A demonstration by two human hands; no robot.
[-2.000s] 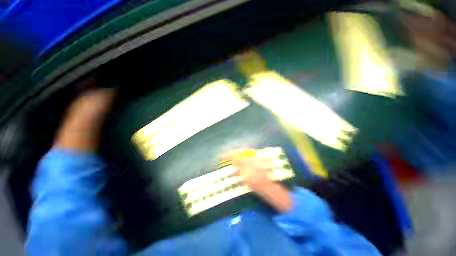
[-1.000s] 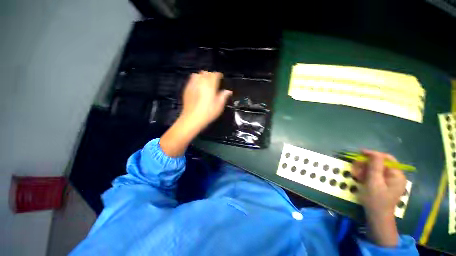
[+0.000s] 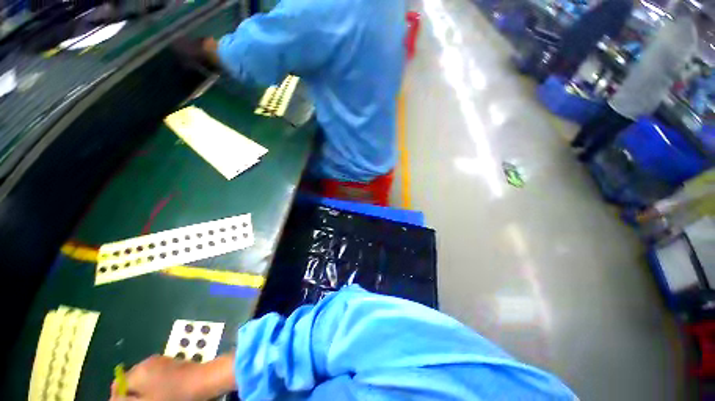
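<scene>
My right hand [image 3: 174, 377] is at the bottom left, cut partly by the frame's lower edge, with the yellow tweezers [image 3: 119, 381] held at its fingers. The hand lies over the lower part of a white backing sheet [image 3: 194, 332] with two rows of round black pads. The tweezers' tips are out of view. My left hand is not in view. A longer dotted sheet [image 3: 176, 244] lies across the yellow tape, and a stack of cream pad sheets [image 3: 63, 356] lies at the far left.
A black blister tray [image 3: 353, 254] stands beside the bench. A person in a blue smock [image 3: 345, 86] sits at the bench beyond it, near more cream sheets [image 3: 215, 142]. A grey aisle [image 3: 478, 258] runs at right, with people and blue bins [image 3: 662, 150] across it.
The view has swung right, to the neighbouring worker and aisle. My left hand and the left tray have left the picture. My right hand still holds the tweezers over the dotted sheet.
</scene>
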